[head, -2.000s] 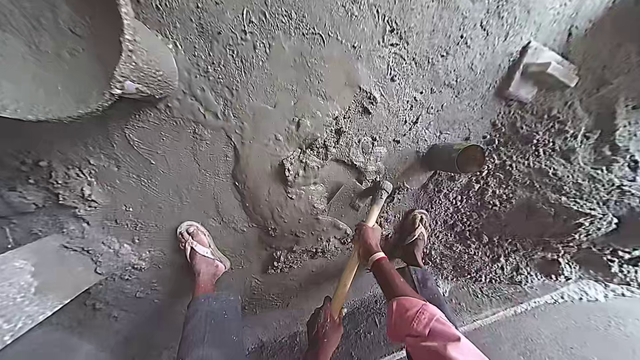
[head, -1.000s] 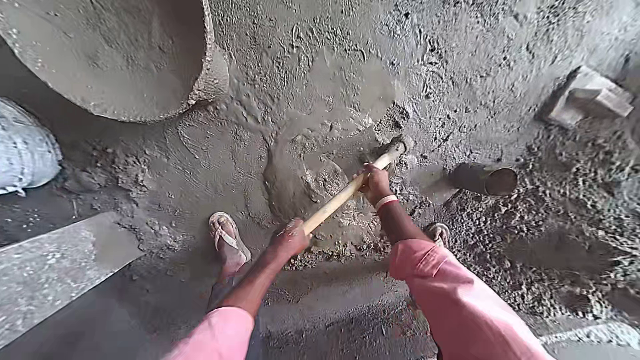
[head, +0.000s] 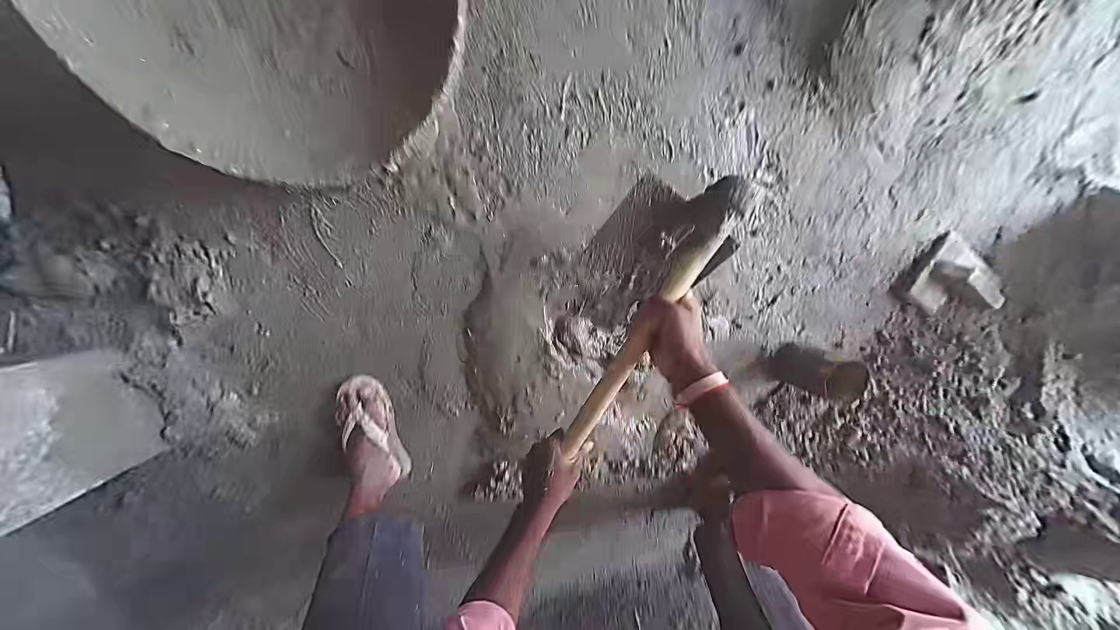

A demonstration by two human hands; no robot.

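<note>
Both my hands grip the pale wooden handle [head: 604, 394] of a hoe, which runs diagonally up to the right. My left hand [head: 553, 468] is closed round its lower end, near my body. Further up, close to the head, my right hand [head: 672, 337] holds it; a light band is on that wrist. The hoe's broad metal blade [head: 639, 229], coated in grey mud, is over a heap of wet mortar or mud [head: 525, 341]. Whether the blade touches the heap I cannot tell.
A large mud-coated round basin [head: 262, 96] stands at upper left. To the right lie a cylindrical container [head: 818, 372] and a muddy block-like object [head: 955, 273]. A flat slab [head: 79, 429] lies at left. My sandalled foot [head: 372, 424] is left of the heap; rough clods cover the ground at right.
The hoe's blade now shows plainly above the heap, and both hands have moved with the handle. Two seconds ago the handle stood steeper, with its head lower. The view has shifted.
</note>
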